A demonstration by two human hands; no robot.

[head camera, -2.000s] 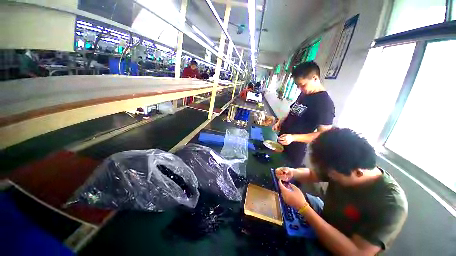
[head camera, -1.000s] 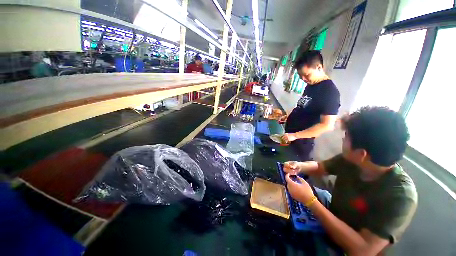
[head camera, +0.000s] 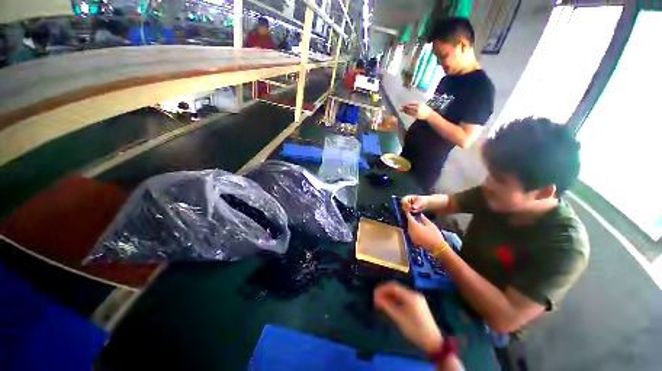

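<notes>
My right hand (head camera: 408, 311) is blurred, reaching in from the bottom right over the green bench, with a red band at the wrist. Its fingers look curled, but I cannot tell whether they hold anything. My left hand is out of the picture. A blue board (head camera: 308, 351) lies at the bottom edge, cut off, with a small notch in its far edge. A tangled pile of loose black parts (head camera: 294, 274) lies beyond it. A shallow tan box (head camera: 382, 246) stands beyond my hand, beside the pile.
Two clear bags of black parts (head camera: 192, 217) (head camera: 305, 199) stand left of the pile. A seated person (head camera: 537, 232) works at a narrow blue tray (head camera: 428, 275) on the right. A standing person (head camera: 461, 101) is behind. A red-brown board (head camera: 65, 217) lies left.
The view has tipped downward, showing more of the blue board. My right hand has come into the picture. The standing person's hands have risen from near the round dish.
</notes>
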